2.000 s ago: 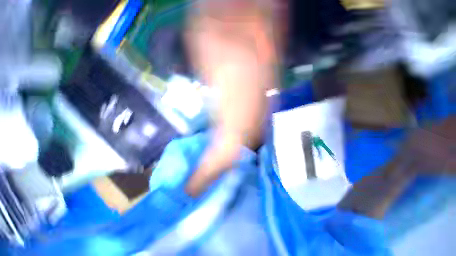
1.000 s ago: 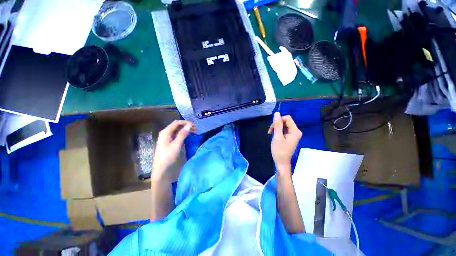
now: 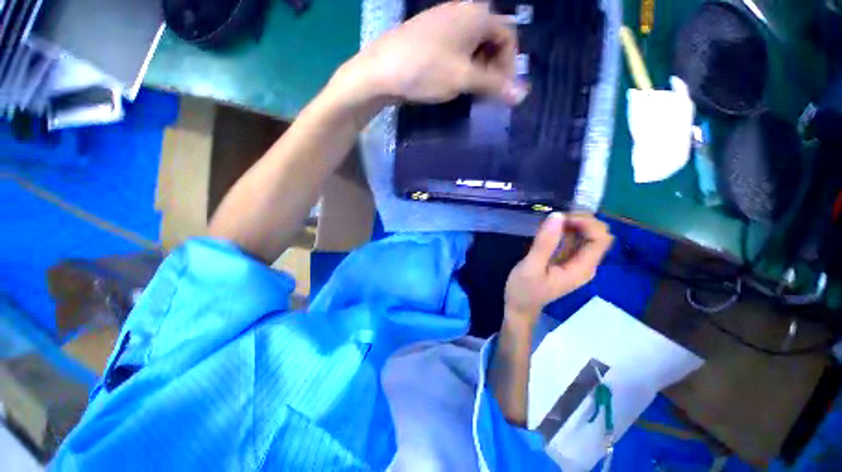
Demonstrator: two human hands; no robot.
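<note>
The black ribbed rear housing (image 3: 554, 111) lies on bubble wrap (image 3: 443, 219) on the green bench, with small brass spots near its lower corners and white metal patches inside. My left hand (image 3: 452, 57) is over its upper left part, fingers curled down, hiding part of it. A blurred greyish patch shows below the fingertips; I cannot tell what it is. My right hand (image 3: 559, 263) is just below the housing's lower right corner, thumb and fingers bent; no held thing can be made out.
Two dark mesh dishes (image 3: 720, 57), a crumpled white cloth or glove (image 3: 659, 134) and a blue-white tube (image 3: 706, 166) are to the right. A black tub (image 3: 205, 14) is upper left. Cardboard boxes (image 3: 189, 171) and a white sheet (image 3: 623, 355) with a green clip (image 3: 603, 406) are below the bench edge.
My left hand has moved up from below the housing's lower left corner to over the housing. My right hand stays near the lower right corner. The view has shifted and turned.
</note>
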